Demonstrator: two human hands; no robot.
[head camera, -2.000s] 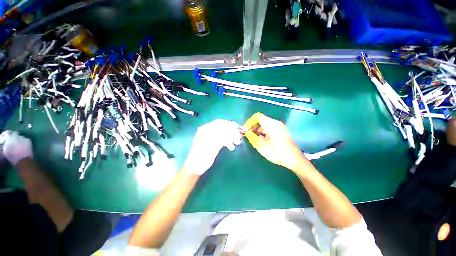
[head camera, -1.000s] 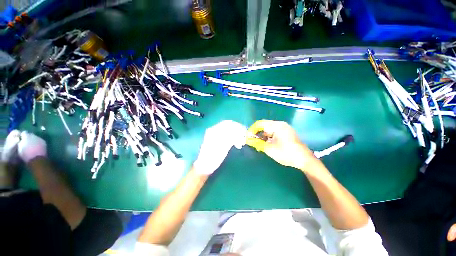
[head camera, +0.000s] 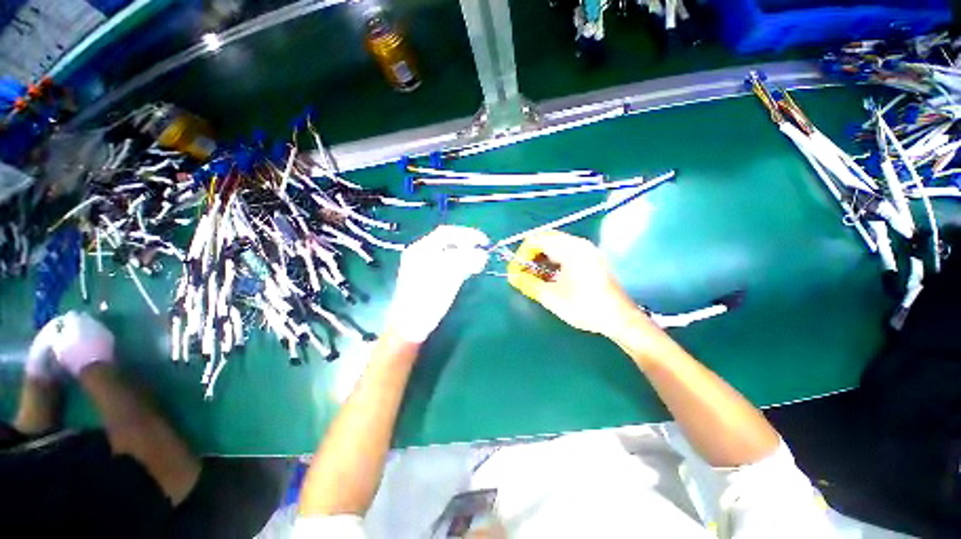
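My left hand (head camera: 437, 282), in a white glove, pinches the near end of a thin white cable (head camera: 606, 207), which slants up to the right above the bench. Its connector is hidden or too small to make out at the fingertips. My right hand (head camera: 574, 282), with yellow finger coverings, is just to the right and holds a cable's loose, dark-reddish wires (head camera: 543, 266). Thin wire ends reach across the small gap between my hands. The white length of a thicker cable (head camera: 690, 315) with a dark end shows beside my right wrist.
Thin white cables (head camera: 506, 178) with blue connectors lie beyond my hands. A large harness pile (head camera: 248, 247) is at left, another bundle (head camera: 827, 163) at right. A metal rail (head camera: 422, 144) with a post (head camera: 491, 53) edges the green bench. Another person's gloved hands (head camera: 72, 344) are at far left.
The thin white cable now slants from my left fingers, and the row beyond looks rearranged. My hands are slightly apart, with wire ends showing between them. The camera view has tilted.
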